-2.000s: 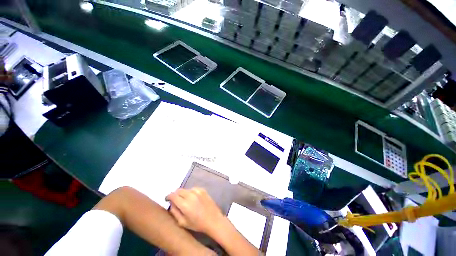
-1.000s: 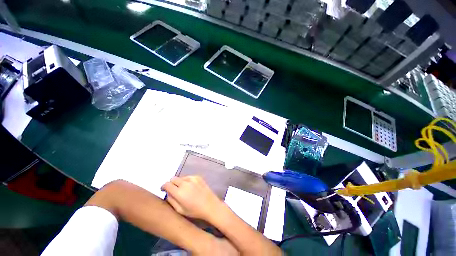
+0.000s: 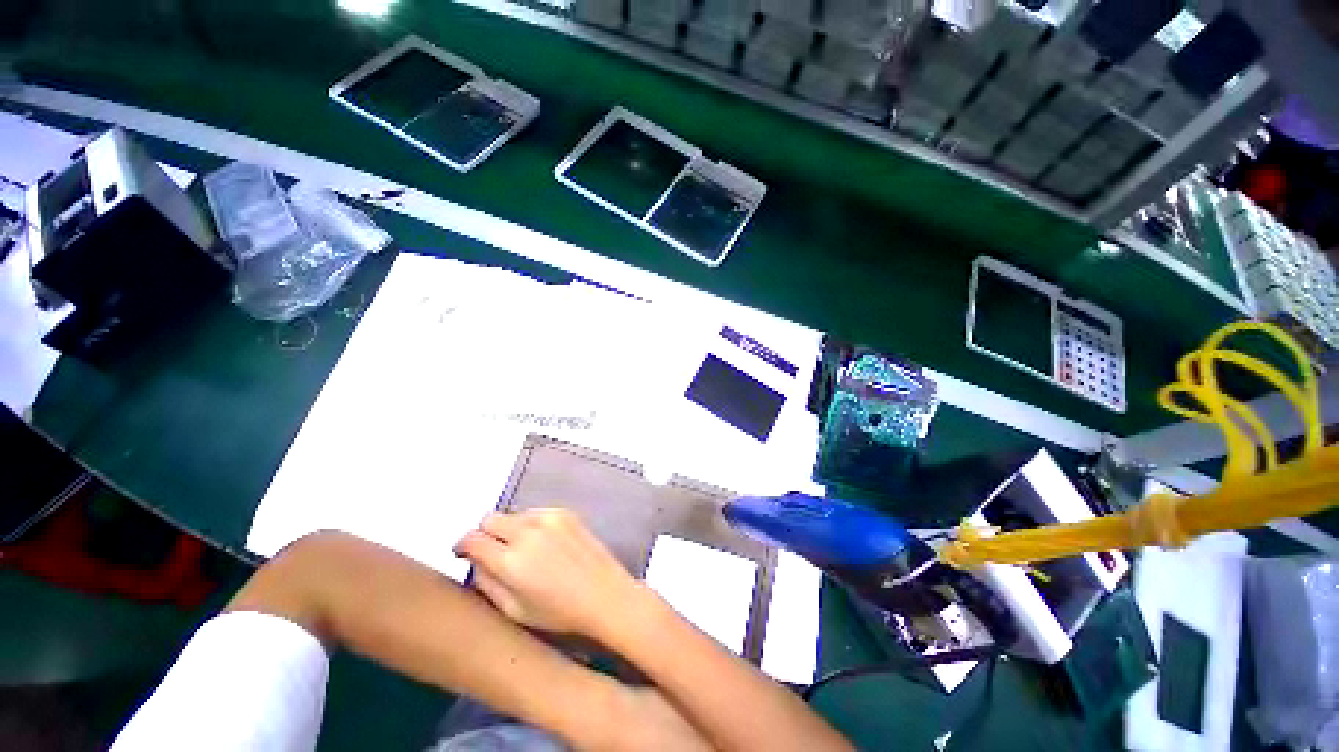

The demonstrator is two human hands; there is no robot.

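Observation:
The brown-grey fixture (image 3: 588, 482) lies on the white work sheet (image 3: 426, 382), with a white pad (image 3: 705, 585) on its right part. My forearms cross in front of it. My right hand (image 3: 532, 567) rests over my left forearm at the fixture's left edge, fingers curled together, with nothing seen in it. My left forearm runs to the bottom edge, where only part of my left hand (image 3: 654, 723) shows; its fingers are hidden. The blue electric screwdriver (image 3: 822, 532) hangs over the fixture's right edge, untouched.
White housings (image 3: 661, 184) lie on the green conveyor (image 3: 866, 250). Green boards (image 3: 877, 419) and a white and black unit (image 3: 1050, 588) stand right of the sheet. Yellow cord (image 3: 1248, 507) hangs at right. A plastic bag (image 3: 301, 250) and dark unit (image 3: 125, 243) are at left.
The view has shifted, so the bench and conveyor housings appear further left and higher. My arms stay crossed, with my right hand over my left forearm. Nothing was picked up or let go.

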